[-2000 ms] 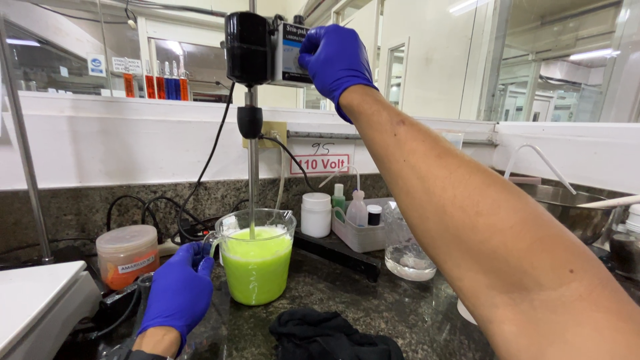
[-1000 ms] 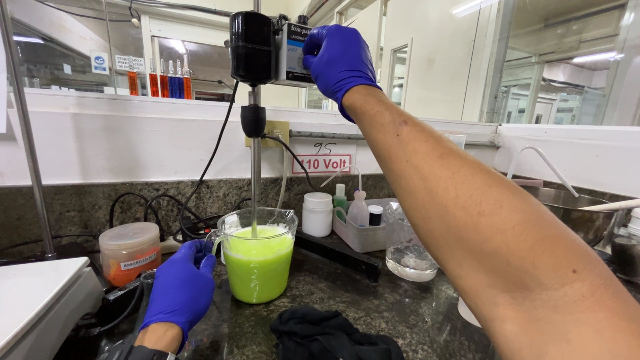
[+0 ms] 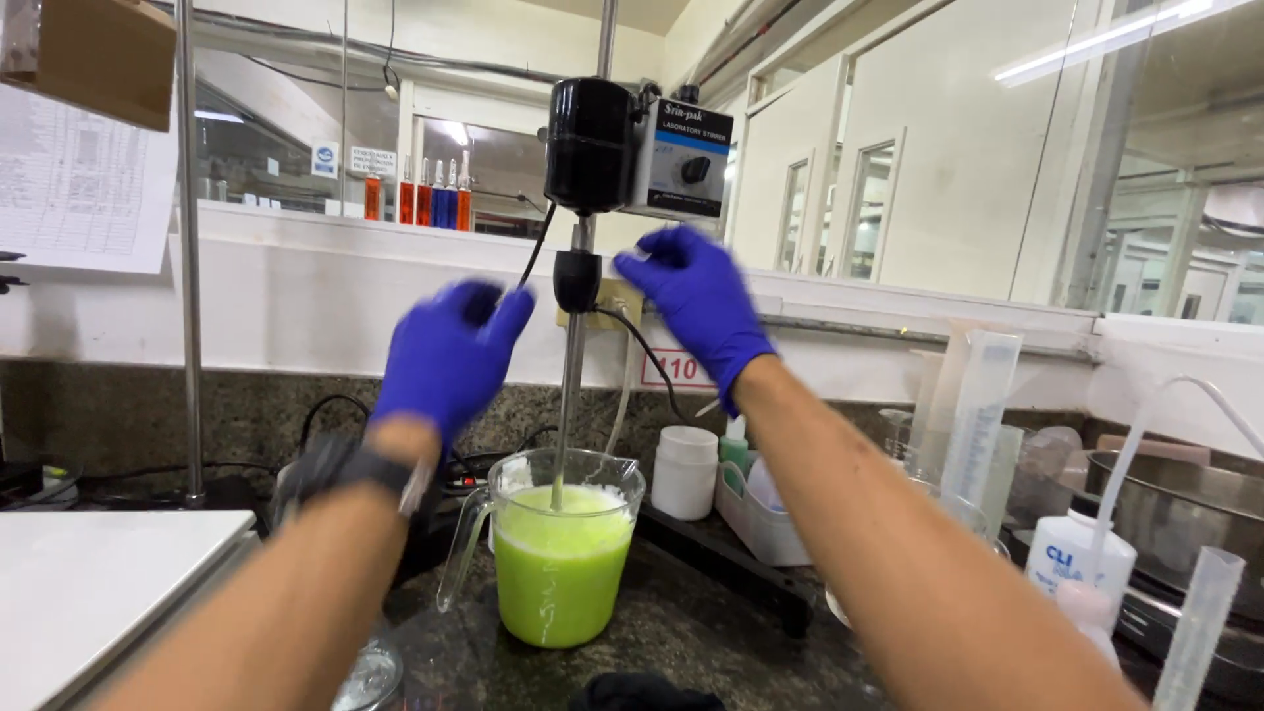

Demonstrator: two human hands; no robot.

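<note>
My left hand [image 3: 449,360], in a blue glove and blurred, is raised left of the stirrer's black chuck [image 3: 578,281], fingers apart and holding nothing. Right of the chuck, my gloved right hand [image 3: 691,296] is also empty, with curled fingers, just below the control box [image 3: 686,158] of a laboratory stirrer. The black stirrer motor [image 3: 591,146] sits above the chuck. From it the metal shaft [image 3: 573,395] runs down into a clear jug [image 3: 568,553] of foamy, bright green liquid on the dark stone counter. The jug's handle [image 3: 464,553] points left.
A white flat-topped device [image 3: 118,592] stands at left beside a metal rod [image 3: 188,296]. Behind the jug are a white jar [image 3: 685,472] and a small basket [image 3: 765,523] of bottles. At right stand a graduated cylinder [image 3: 978,415], a wash bottle [image 3: 1076,553] and a metal bowl [image 3: 1195,504]. Black cloth [image 3: 647,693] lies in front.
My left hand has left the jug's handle and risen beside the chuck. My right hand has let go of the control box and dropped below it. The view has shifted.
</note>
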